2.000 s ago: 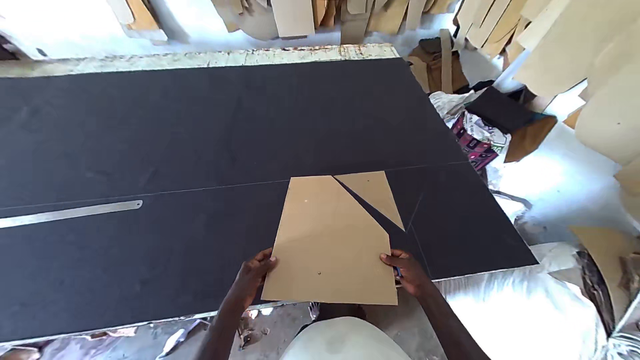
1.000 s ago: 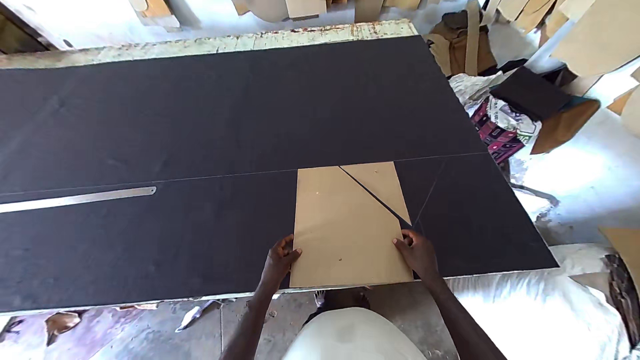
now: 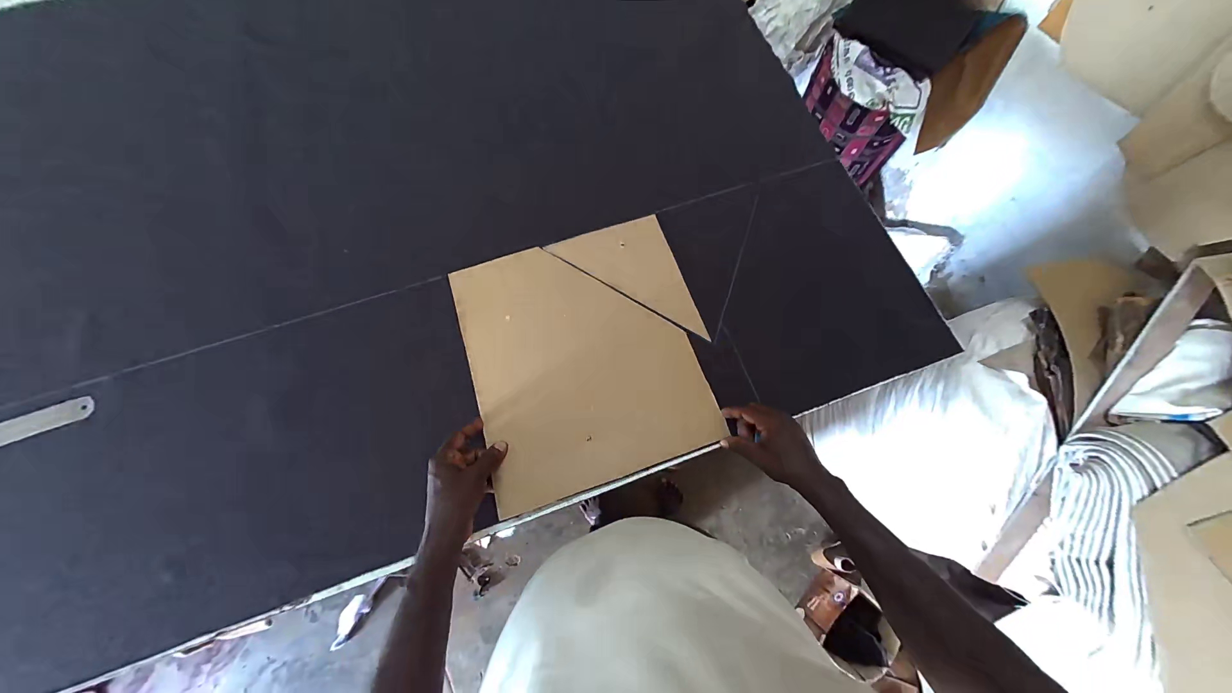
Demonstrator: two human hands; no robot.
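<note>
A large cardboard pattern piece (image 3: 587, 385) with a slanted upper right edge lies on black material (image 3: 289, 183) spread over the table, its lower edge along the table's near edge. Against that slant lies a triangular cardboard piece (image 3: 640, 265), a thin dark gap between them. My left hand (image 3: 467, 467) grips the large piece's lower left side, thumb on top. At its lower right corner, my right hand (image 3: 765, 438) pinches the edge with thumb and fingers; something small and blue shows in that hand. Pale lines run across the black material, one along the pieces' upper edges.
A metal ruler (image 3: 48, 421) lies at the far left. Beyond the table's right edge are a patterned bag (image 3: 857, 115), white cloth (image 3: 924, 423) and a striped fabric roll (image 3: 1107, 491). Cardboard sheets (image 3: 1179, 183) stand farther right. Scraps lie on the floor below.
The large cardboard piece has moved up against the triangular one, narrowing the wide gap between them. My right hand has shifted down to its lower corner. The view has turned and come closer.
</note>
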